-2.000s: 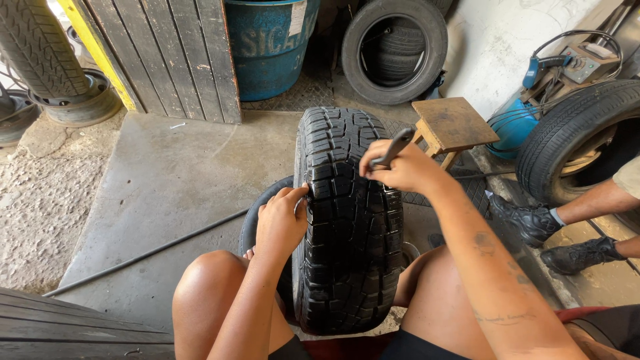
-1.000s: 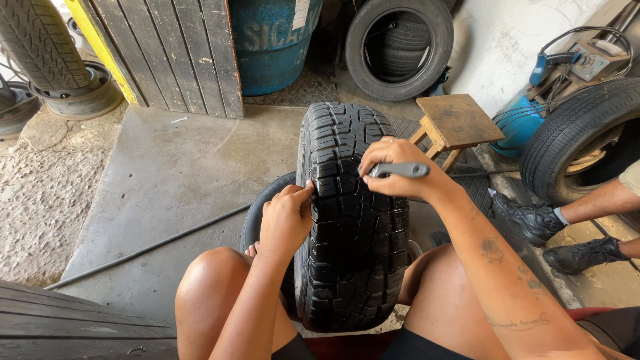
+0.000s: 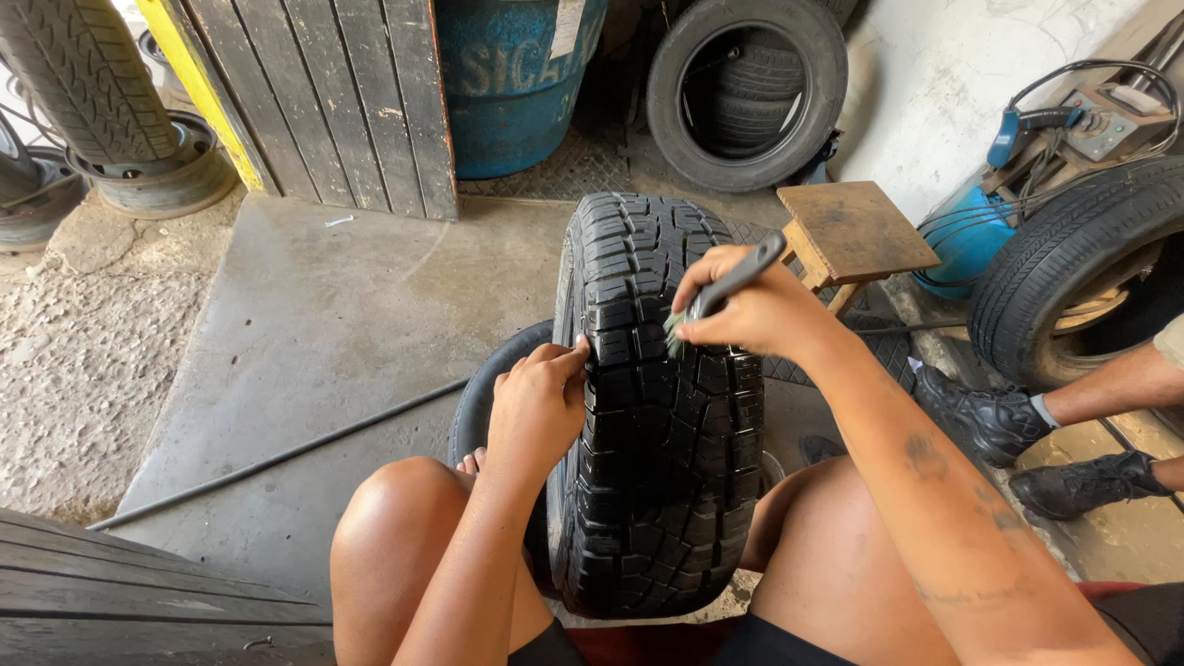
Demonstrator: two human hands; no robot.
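Note:
An upright rubber tire (image 3: 647, 444) stands between my knees, its lower tread glossy black and its far upper tread duller grey. My right hand (image 3: 740, 301) grips a paintbrush (image 3: 745, 270) with a grey handle, its pale bristles at the middle of the tread. At the tire's left shoulder, my left hand (image 3: 541, 398) rests with the fingertips against the edge of the tread; its palm side is hidden. Another tire (image 3: 486, 388) lies low on the floor behind my left hand, partly covered by the upright one.
A wooden stool (image 3: 856, 231) stands beyond my right hand. A person's black boots (image 3: 980, 416) are at the right, near a large tire (image 3: 1064, 250). A hose (image 3: 287, 455) crosses the concrete floor at left. Farther back are a blue drum (image 3: 504, 92) and a leaning tire (image 3: 666, 92).
The brush handle has swung from pointing right to tilting up and right, and its bristles now show on the tread. My left hand stays at the tire's left edge.

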